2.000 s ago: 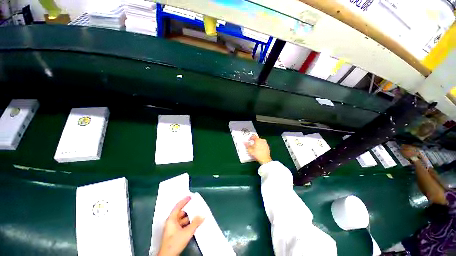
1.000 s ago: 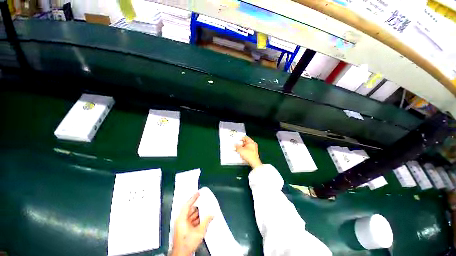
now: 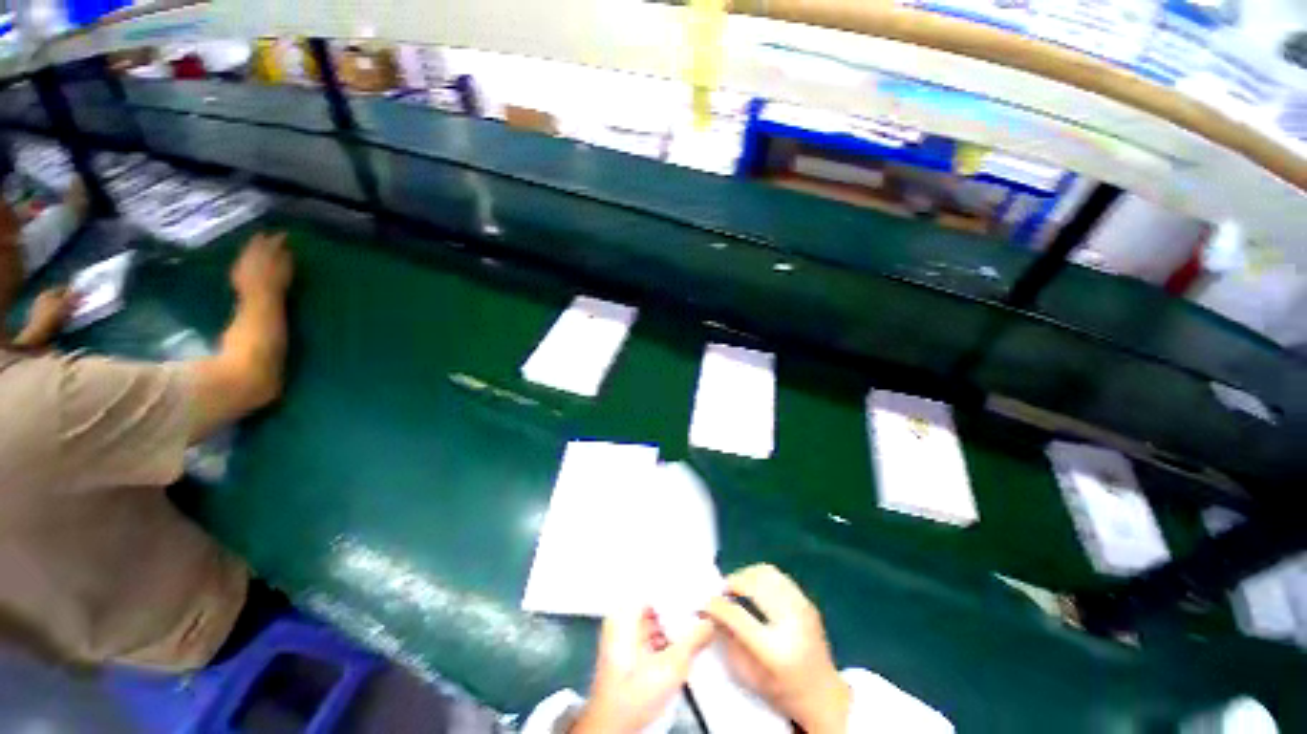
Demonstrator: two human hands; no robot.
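Note:
The white label strip (image 3: pixel 685 534) is held in my left hand (image 3: pixel 631 667), its upper end curling over the nearer white box (image 3: pixel 588 523) on the bench edge. My right hand (image 3: pixel 781 645) is at the strip too, its fingertips close to my left fingertips. A sticker at the fingertips cannot be made out. Behind, several white product boxes lie spaced on the green belt, one (image 3: pixel 922 456) with a small gold emblem. No hand touches them.
A person (image 3: pixel 115 445) in a tan shirt sits at the left, one arm over the belt. A blue stool (image 3: pixel 287 681) stands below. A black post (image 3: pixel 1175 581) crosses at right; part of a white roll (image 3: pixel 1236 718) shows at lower right.
The view has swung left, bringing the seated person in. My right hand has left the product box on the belt and come back to the strip beside my left hand.

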